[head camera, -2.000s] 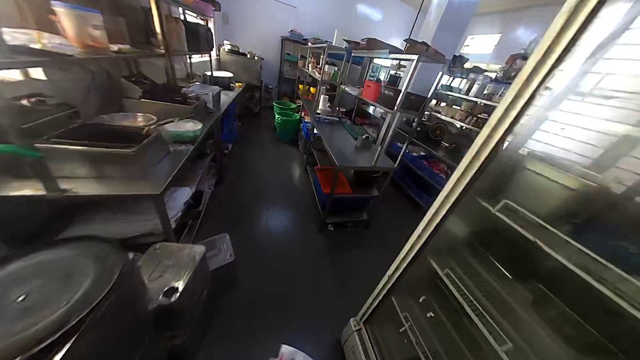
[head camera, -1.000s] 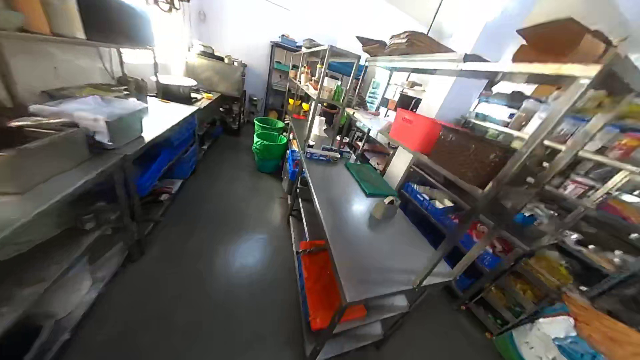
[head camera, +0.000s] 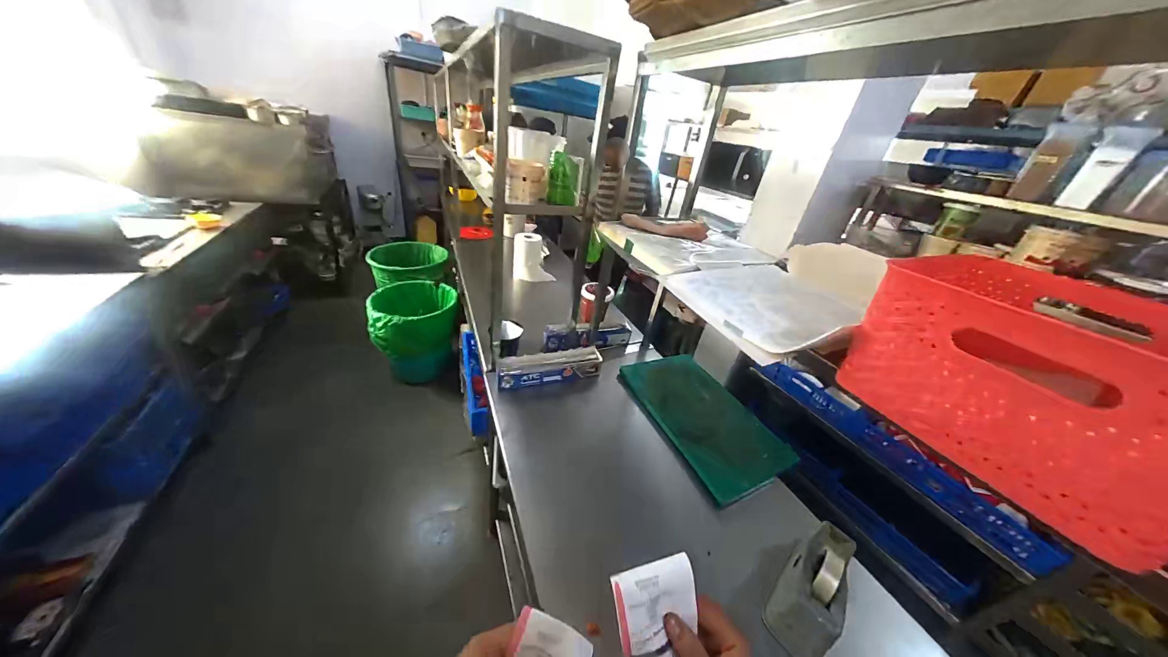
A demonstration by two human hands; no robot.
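My left hand, at the bottom edge, holds a printed paper slip with a pink edge. My right hand grips another paper slip, also pink along one side, with the thumb on its face. Both slips bear writing and are above the near end of a steel table. Right of my right hand stands a grey tape dispenser with a roll of tape. Beyond it lies a green cutting board. A blue foil or film box sits farther back.
Green lined bins stand on the floor left of the table. A red perforated plastic basket is close on the right, above blue crates. A steel shelf rack rises from the table's far part. A person in a striped top is beyond it.
The view has moved forward to the steel table. Both my hands with slips now show at the bottom; one second ago no hand was in view. Two seconds ago only a bit of paper showed there.
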